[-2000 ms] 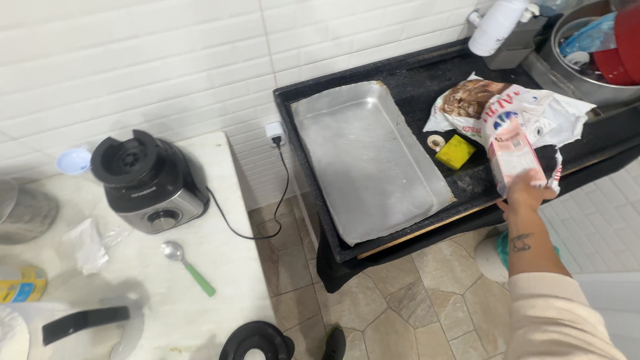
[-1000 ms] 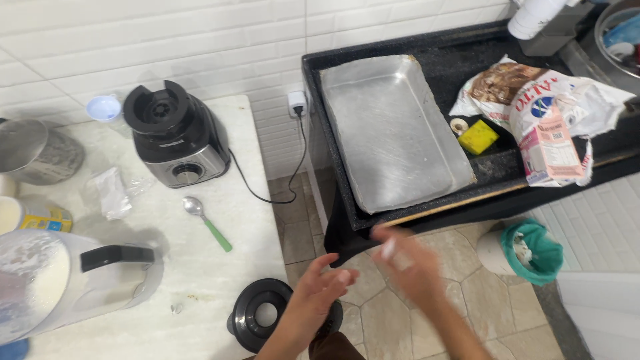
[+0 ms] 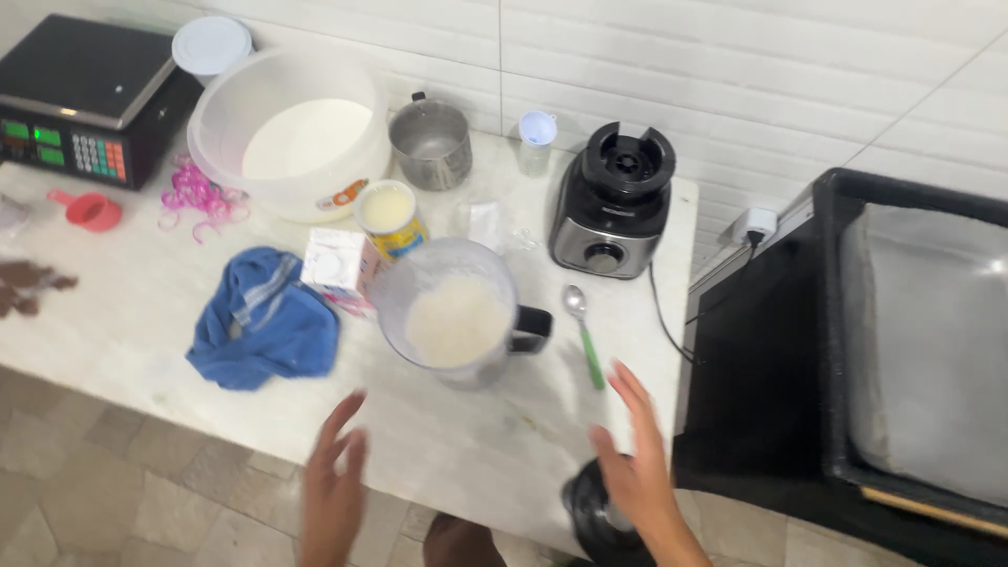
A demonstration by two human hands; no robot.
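My left hand (image 3: pixel 339 480) is raised near the counter's front edge, fingers apart, holding nothing. My right hand (image 3: pixel 638 457), also empty, hovers partly over a black blender lid (image 3: pixel 602 512) at the counter's right front corner. Between and beyond the hands stands a clear blender jug (image 3: pixel 453 315) with pale contents and a black handle pointing right. A spoon with a green handle (image 3: pixel 591 354) lies right of it, and the blender base (image 3: pixel 614 201) stands behind. A blue cloth (image 3: pixel 268 319), a carton (image 3: pixel 335 264) and an opened tin (image 3: pixel 390 216) are left of the jug.
Along the back are a digital scale (image 3: pixel 87 98), a large plastic bowl of white contents (image 3: pixel 291 142), a metal pot (image 3: pixel 431 146) and a small cup (image 3: pixel 536 142). A red scoop (image 3: pixel 94 213) lies left. A metal baking pan (image 3: pixel 937 354) rests in the black unit at right.
My right hand has let go of the pink-and-white carton at the sink side and come back over the counter. My left hand has come into view. The view has swung left.
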